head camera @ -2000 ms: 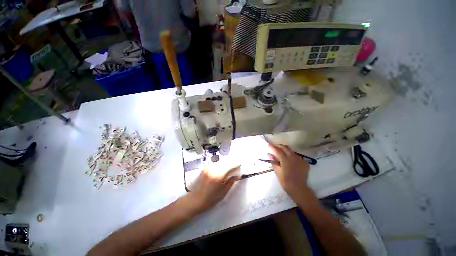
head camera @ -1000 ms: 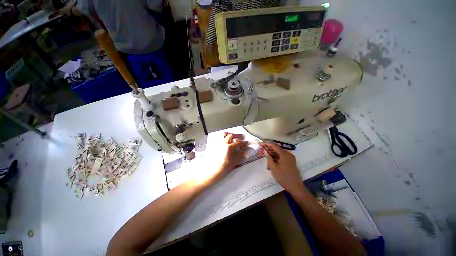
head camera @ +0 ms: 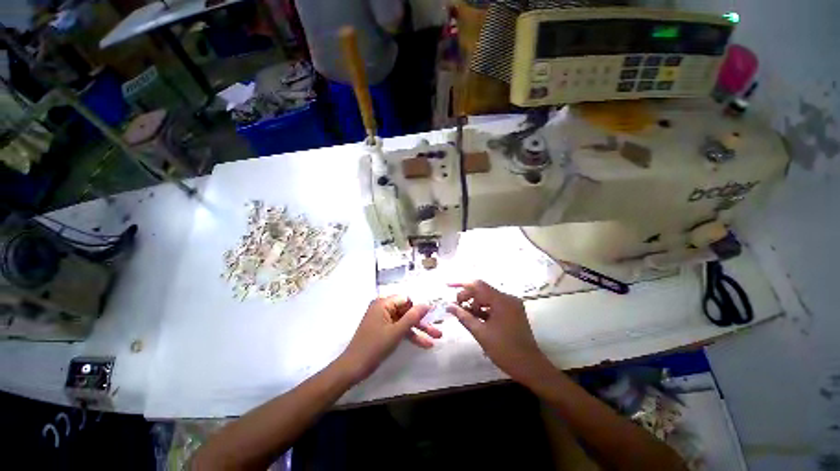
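Observation:
My left hand (head camera: 389, 329) and my right hand (head camera: 495, 324) are just in front of the needle area of the cream sewing machine (head camera: 599, 189). A small pale piece (head camera: 437, 314), perhaps a label, is between their fingertips; the glare hides its details, and which hand grips it is unclear. The presser foot area (head camera: 427, 261) is lit brightly behind the hands. A loose heap of pale labels (head camera: 281, 251) lies left of the machine. A slim black tool (head camera: 597, 278) lies right of the needle.
Black-handled scissors (head camera: 727, 296) lie at the far right. The control panel (head camera: 622, 57) sits above the machine. A second machine (head camera: 55, 281) and a small dark box (head camera: 90, 379) are at the left. A person's grey top (head camera: 348, 41) shows behind the table. A blue bin (head camera: 276, 129) stands there.
The view has shifted. My hands have come from right of the needle to the front of it, closer to the table's front edge. The black tool now lies uncovered.

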